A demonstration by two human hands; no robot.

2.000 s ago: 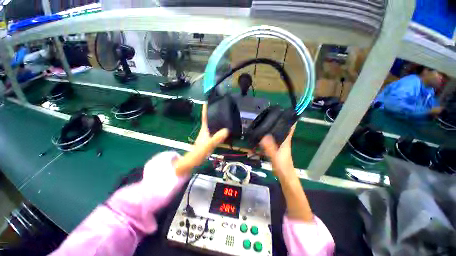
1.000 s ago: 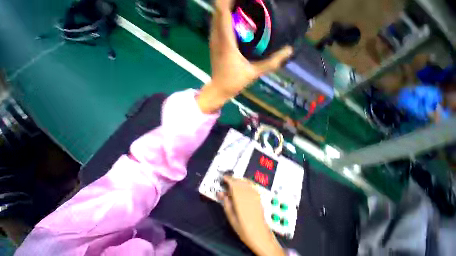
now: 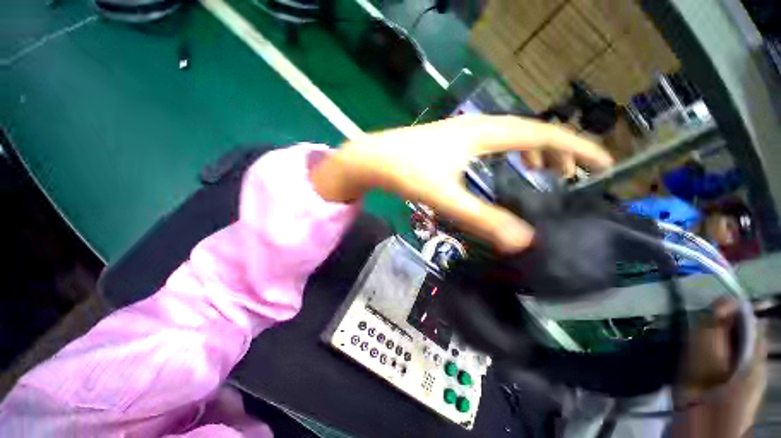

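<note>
Black over-ear headphones [image 3: 565, 257] with a silvery outer band are blurred at the right, partly over the white tester. My left hand [image 3: 445, 162] reaches in from the left with its thumb and fingers spread beside the ear cup; contact is unclear. My right hand [image 3: 715, 351] is blurred at the lower right and grips the band. The white headphone tester [image 3: 385, 299] lies tilted in the view. Its row sockets hold no visible plug, its green buttons show, and its red digits are mostly hidden by the headphones.
The black mat [image 3: 291, 368] lies under the tester. A wire coil [image 3: 444, 251] is behind it, near a partly hidden bench instrument. Brown cartons [image 3: 574, 43] stand beyond the green line. A grey frame post [image 3: 719, 77] crosses the right side. A blue-clothed person is behind.
The headphones have moved from the upper middle to the lower right. My right hand has left the tester sockets and is now on the band. My left hand has moved right, and the plug is out.
</note>
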